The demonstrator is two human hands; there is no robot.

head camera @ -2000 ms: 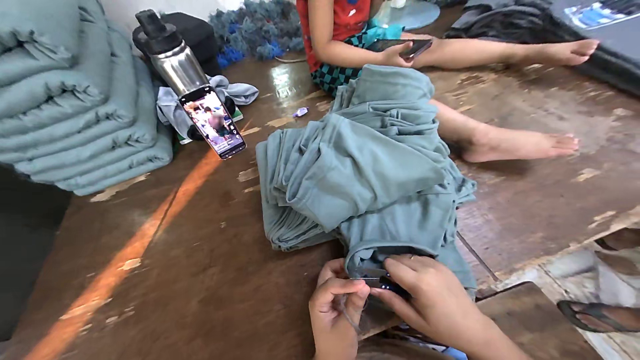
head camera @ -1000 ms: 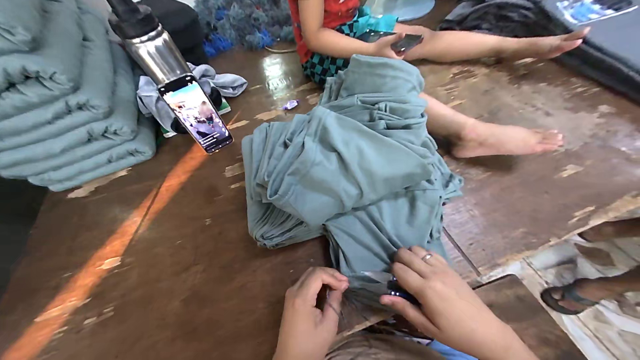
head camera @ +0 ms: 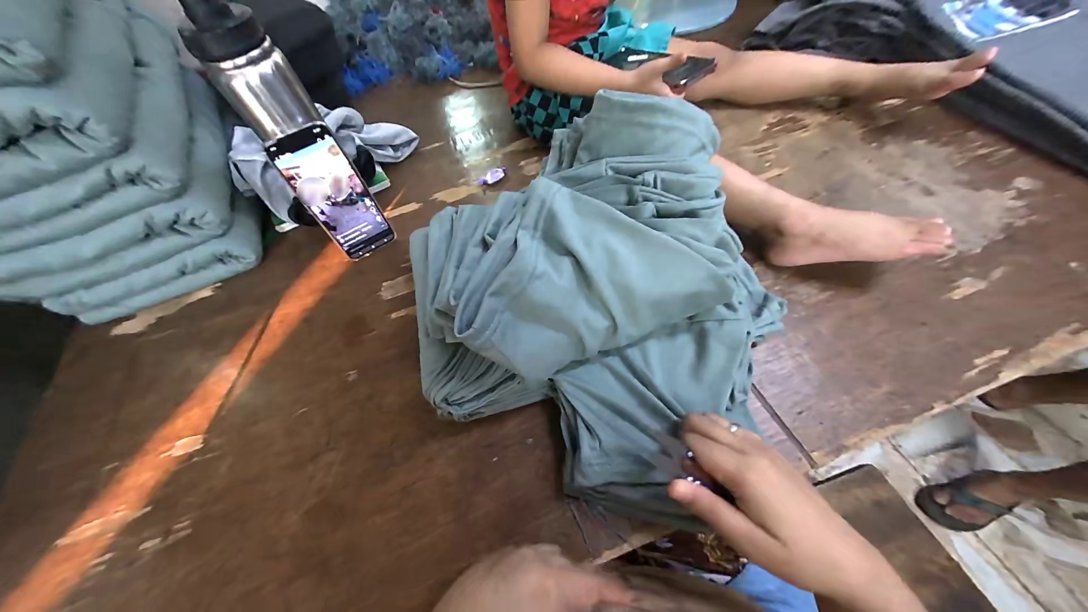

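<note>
A heap of folded grey-green cloth (head camera: 595,280) lies on the worn wooden platform (head camera: 340,459). My right hand (head camera: 756,501), with a ring on one finger, rests at the cloth's near end. Its fingers are closed around a small dark, shiny tool, mostly hidden, whose kind I cannot tell. My left hand (head camera: 544,582) is blurred at the bottom edge, left of my right hand and off the cloth; its fingers are not clear and nothing shows in it.
At the left stand stacked grey-green padded bundles (head camera: 127,170), a steel bottle (head camera: 263,89) and a lit phone (head camera: 331,191) leaning against it. Beyond the cloth a seated person (head camera: 578,59) holds a phone, legs stretched out. A sandalled foot (head camera: 969,501) is at the lower right.
My left hand has drawn away from the cloth's near edge, down toward the bottom of the view. My right hand remains at the cloth with the small tool.
</note>
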